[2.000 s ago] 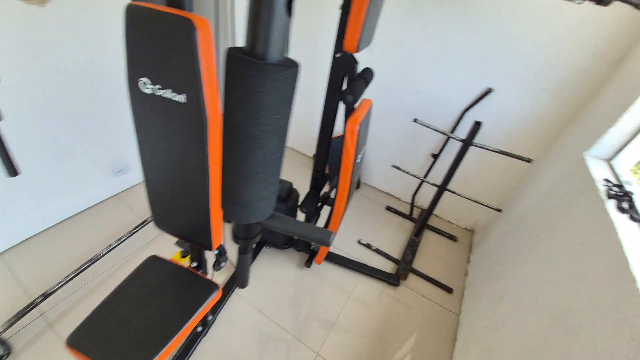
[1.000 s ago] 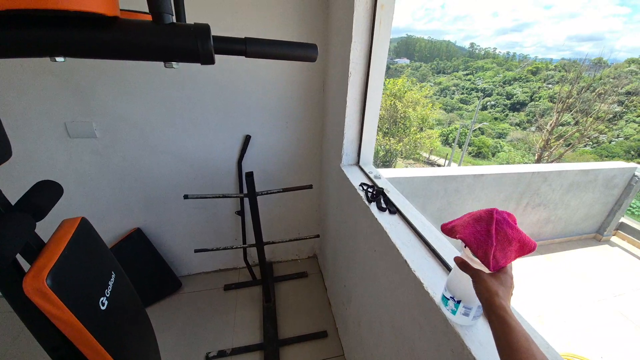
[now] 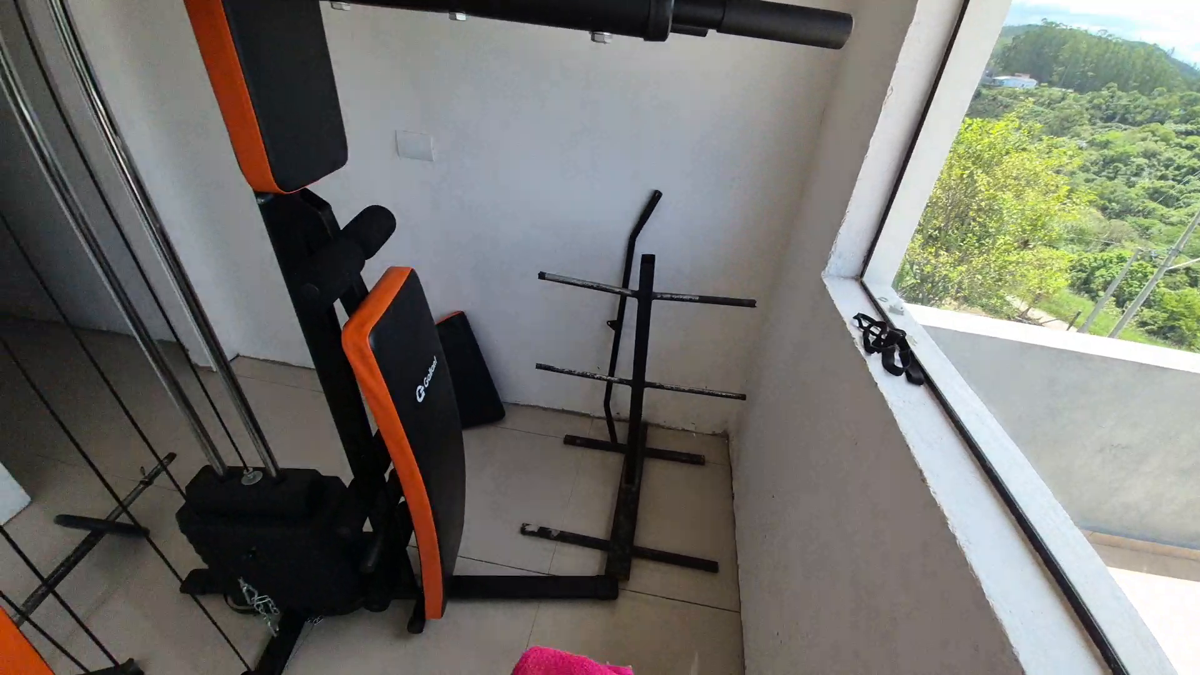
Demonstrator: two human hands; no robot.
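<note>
Only the top of a pink cloth [image 3: 572, 662] shows at the bottom edge of the head view; whatever holds it is hidden below the frame. Neither of my hands is visible. Left of the cloth stands a multi-station gym machine with a black and orange padded backrest [image 3: 412, 441], an upper pad [image 3: 281, 94], foam rollers [image 3: 352, 248] and a black weight stack [image 3: 272, 534]. A black strap [image 3: 889, 347] lies bunched on the white window sill.
A black metal weight rack [image 3: 641, 375] stands in the corner, a bent bar behind it. The machine's black padded arm [image 3: 759, 21] crosses the top. At right is the white window sill [image 3: 956, 459]. A dark pad [image 3: 469, 370] leans against the wall.
A hand held the pink cloth and a white spray bottle by the sill one second ago; hand and bottle are now out of view, and the cloth shows only at the bottom edge.
</note>
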